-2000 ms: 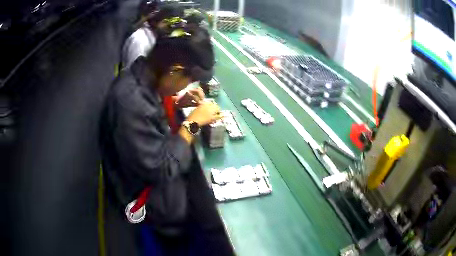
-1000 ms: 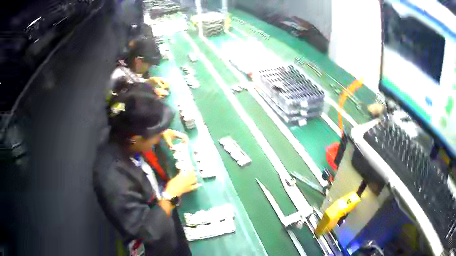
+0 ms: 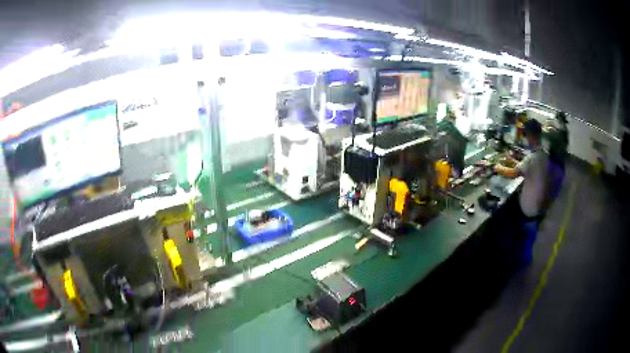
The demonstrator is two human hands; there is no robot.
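Neither of my hands is in the picture. Nearest in front of me is a long green bench top [image 3: 276, 303]. A small dark box-like device [image 3: 340, 296] with a red light stands near its front edge. A blue tray [image 3: 264, 226] with small things in it sits further back on the bench. At the left stands a test machine [image 3: 97, 255] with yellow parts on its front and a monitor [image 3: 65, 155] above it. The picture is blurred.
A second machine [image 3: 383, 172] with a lit monitor [image 3: 403, 95] stands further along, and a white machine [image 3: 298, 162] stands behind. At the right a person [image 3: 532, 179] stands at the bench, with others beyond. A yellow line [image 3: 549, 265] runs along the grey floor.
The view has swung to the right along the line. The near persons and stacked dark trays have left the picture; the blue tray, more machines and the aisle at right have come in.
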